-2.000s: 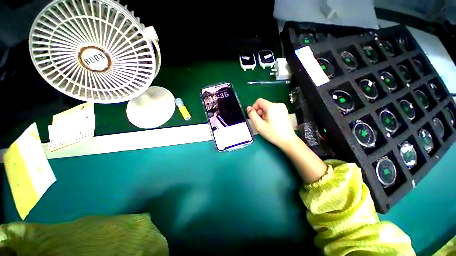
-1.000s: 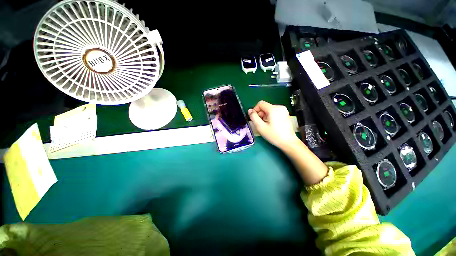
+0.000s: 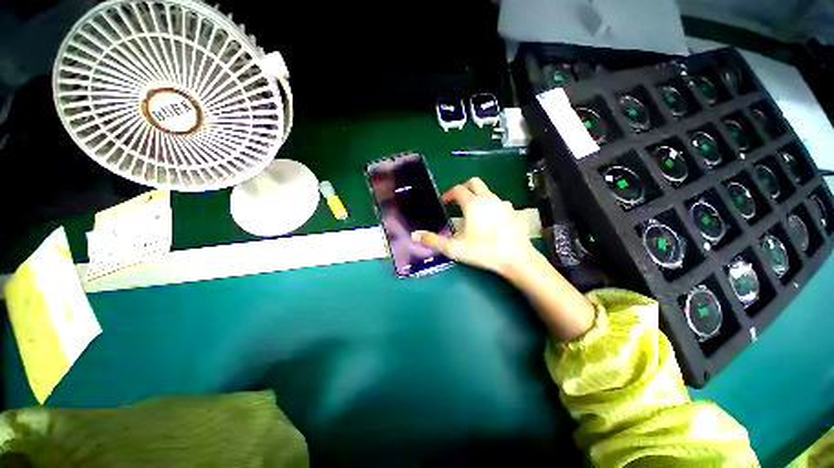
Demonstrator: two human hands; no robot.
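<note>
A smartphone point(image 3: 407, 206) lies face up on the green mat, across the white strip. Its screen is lit dim purple and dark. My right hand point(image 3: 489, 228) is at the phone's right side, fingers apart, with the thumb over the lower part of the screen and the other fingers by the right edge. It does not lift or enclose the phone. My left hand is not visible; only a yellow-green sleeve point(image 3: 155, 434) shows at the bottom left.
A black foam tray point(image 3: 640, 219) of round smartwatches fills the right, with a white label point(image 3: 568, 123). A white fan point(image 3: 174, 105) stands at the left, a yellow marker point(image 3: 334, 201) by its base. Two small white devices point(image 3: 467, 111) lie behind the phone. Paper notes point(image 3: 50, 315) lie far left.
My right hand has opened from a loose curl beside the phone, and its thumb has moved left over the screen. The screen has changed from a bright pink picture to dim purple.
</note>
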